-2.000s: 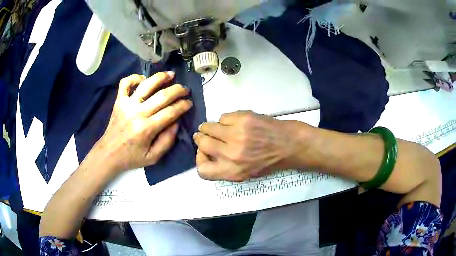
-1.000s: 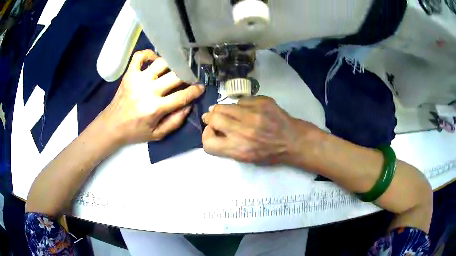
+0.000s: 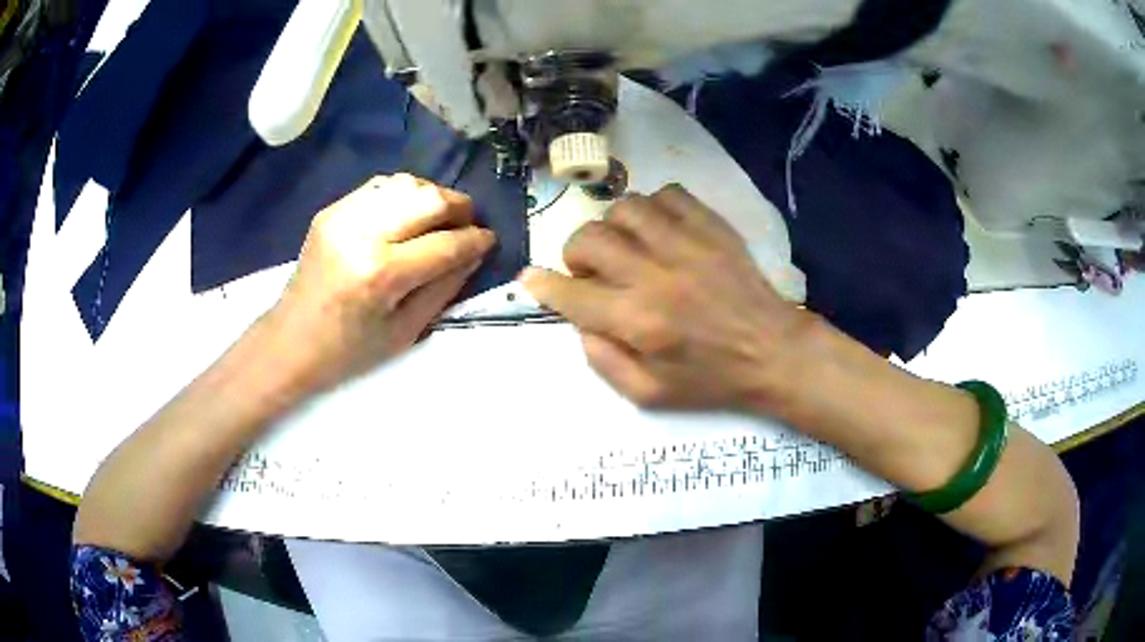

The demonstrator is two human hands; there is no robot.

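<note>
A dark navy fabric panel (image 3: 295, 207) lies on the machine bed and runs under the presser foot (image 3: 507, 148). My left hand (image 3: 383, 257) lies on the panel below and left of the foot, fingers curled, pressing on the cloth; its fingertips are partly hidden. My right hand (image 3: 678, 301) is right of the panel, its index fingertip at the panel's lower right edge and its other fingers bent over the bed. Whether it pinches the cloth is unclear. The white ribbed knob (image 3: 579, 157) sits just right of the foot.
The white machine arm (image 3: 753, 31) crosses the top. A cream-white bar (image 3: 301, 75) stands upper left. A curved navy piece (image 3: 879, 226) lies at right, with pale loose threads (image 3: 829, 107) above it. More navy cloth (image 3: 138, 138) lies at left. The table front has a printed ruler (image 3: 678, 470).
The panel has moved up under the foot, so its lower edge is now near my fingertips. My right hand has spread from its closed pinch. The camera view has also shifted.
</note>
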